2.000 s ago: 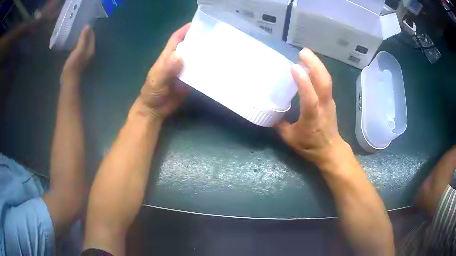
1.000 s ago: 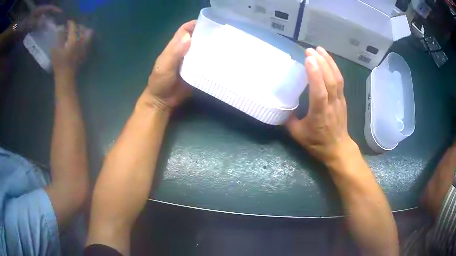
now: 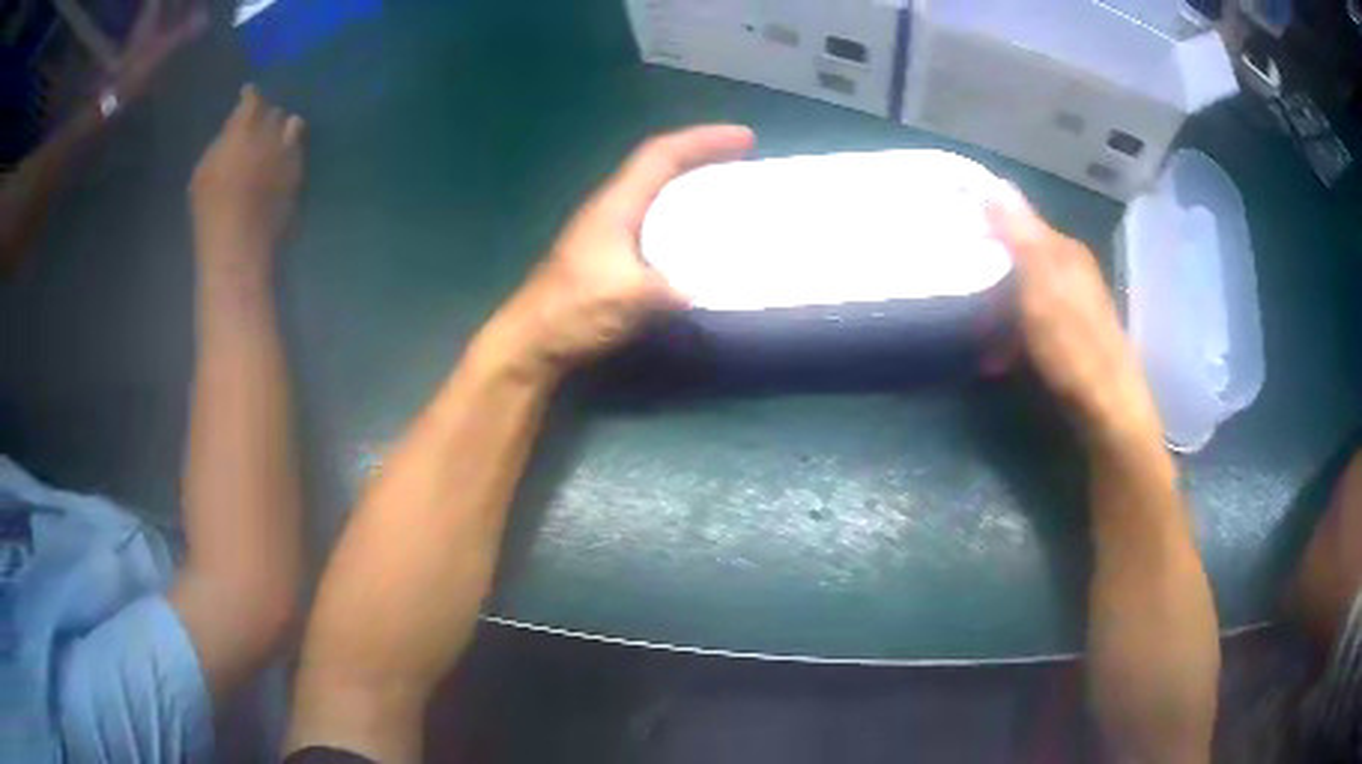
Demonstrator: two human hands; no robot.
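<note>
A white oval appliance (image 3: 829, 232) is held level above the green tabletop, its flat oval face turned up and overexposed. Its near long side is in dark shadow. My left hand (image 3: 605, 276) grips its left rounded end, thumb and fingers around it. My right hand (image 3: 1053, 306) grips its right rounded end, with fingers on the edge. Details on the face are too bright to tell. A second oval appliance with a frosted tub (image 3: 1195, 306) stands on the table right of my right hand, partly behind it.
Two white retail cartons (image 3: 769, 42) (image 3: 1031, 112) stand at the back, the right one with flaps open. Cables lie far right back. Neighbours' arms (image 3: 239, 343) reach in at left; another arm is at the right edge. A blue item (image 3: 314, 33) lies back left.
The appliance has turned from a tilted pose with its ribbed side showing to level, flat face up, and moved right. The left neighbour's small item is no longer visible in that hand.
</note>
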